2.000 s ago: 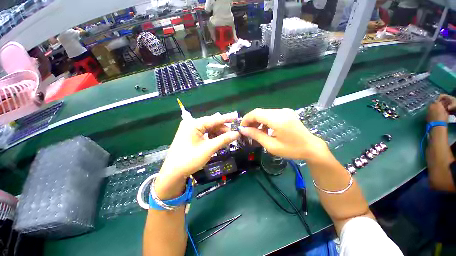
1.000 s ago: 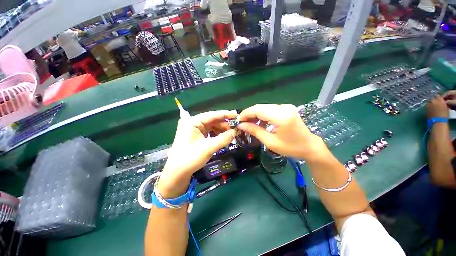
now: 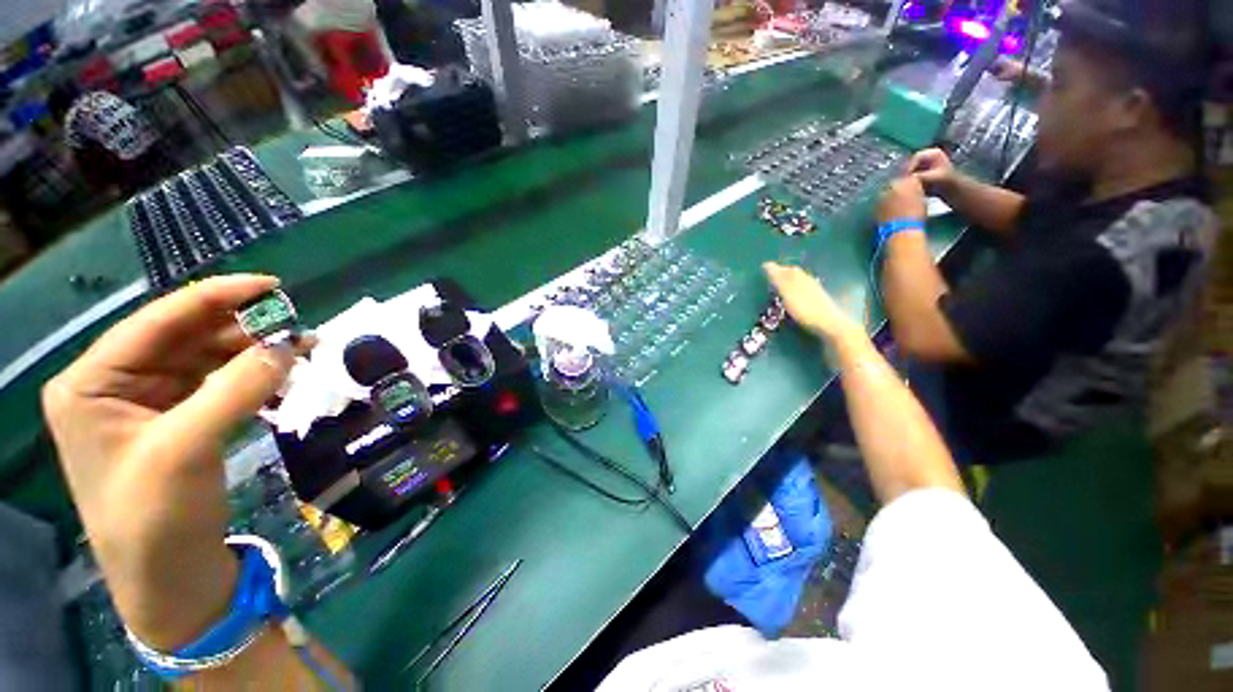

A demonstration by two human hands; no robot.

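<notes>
My left hand (image 3: 169,406) is raised at the left and pinches a small green circuit board module (image 3: 268,315) between thumb and fingertips. My right hand (image 3: 807,300) reaches out over the bench at the far end of a row of small parts (image 3: 752,343); its fingertips are small and blurred, so I cannot tell whether it holds one. The black bench unit (image 3: 413,466) stands right of my left hand, with a lit display, two round black cups and white wipes on top. A green piece shows in the left cup.
A clear jar (image 3: 575,392) with a white wipe, a blue-handled clip (image 3: 645,426) on black cable and blister trays (image 3: 672,304) lie right of the unit. Tweezers (image 3: 467,622) lie in front. A metal post (image 3: 676,122) stands behind. Another person (image 3: 1082,230) works at the right.
The view has swung right. My hands have parted: the left keeps the module at the left, and the right has moved away to the row of parts. The unit's top is now uncovered.
</notes>
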